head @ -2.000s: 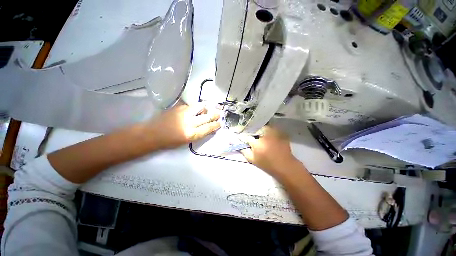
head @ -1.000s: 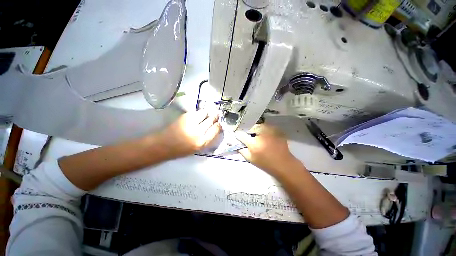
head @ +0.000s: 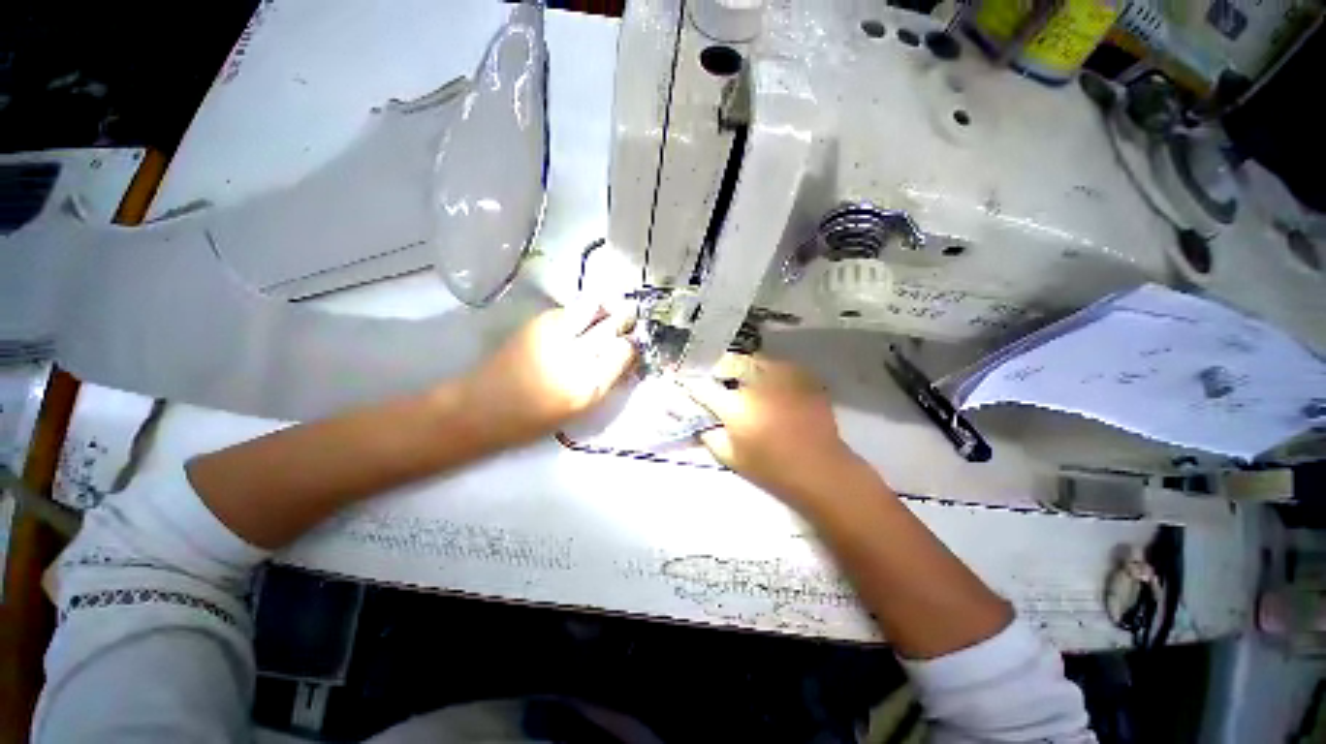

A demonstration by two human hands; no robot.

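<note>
A small piece of fabric (head: pixel 655 417), washed out white by the lamp, lies on the bed at the needle. My left hand (head: pixel 560 371) is bare and rests on it, just left of the presser foot (head: pixel 669 343), with bent fingers. My right hand (head: pixel 771 422) holds the fabric's near right edge between thumb and fingers, right of the needle. A thin sliver shows at its fingertips; I cannot tell if it is a tool or an edge. The lockstitch machine head (head: pixel 713 175) stands over both hands. Glare hides the stitching point.
Curved pale grey panels (head: pixel 218 327) lie on the left of the table. The lamp shade (head: pixel 492 167) hangs left of the head. A black slim tool (head: pixel 938 406) and paper sheets (head: pixel 1149 371) lie to the right. A yellow-labelled bottle (head: pixel 1069 32) stands behind the machine.
The view has shifted slightly. My left hand's fingers are more bent beside the presser foot. My right hand stays at the fabric's edge. The fabric's visible part has changed a little.
</note>
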